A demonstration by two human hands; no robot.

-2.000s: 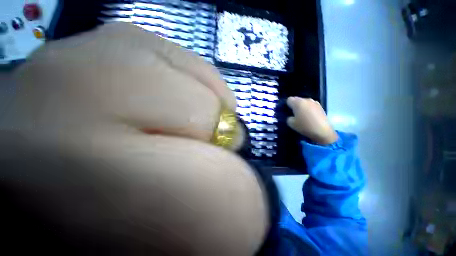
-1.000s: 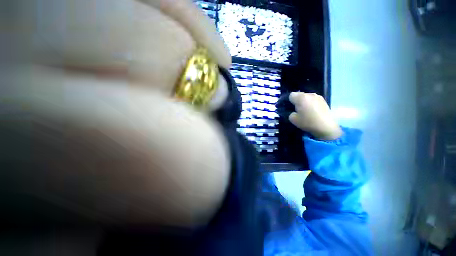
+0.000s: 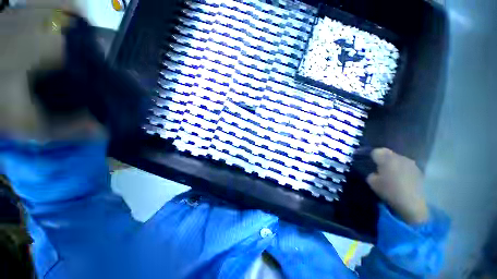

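Long silver-white strips with dark notched edges point(image 3: 245, 109) lie in close rows in a large black tray point(image 3: 261, 193). A small black parts tray point(image 3: 340, 93) sits on them at the upper right, filled with tiny white pieces point(image 3: 327, 60). My right hand point(image 3: 400, 182) is at the strips' right edge, fingers curled, fingertips dark against the tray; whether it holds anything is unclear. My left hand point(image 3: 46, 76) is large, blurred and cut off at the left edge, with black around the fingers and a gold-coloured spot; its grip cannot be seen.
The blue smock point(image 3: 223, 240) and its sleeves fill the bottom of the view. A pale surface shows below the big tray. Part of a white panel with an orange-yellow button point(image 3: 116, 5) is at the upper left. A yellow floor line point(image 3: 351, 252) shows at the lower right.
My left hand has moved from close in front of the camera to the far left, uncovering the strips. The view has shifted and tilted. My right hand remains at the strips' right edge.
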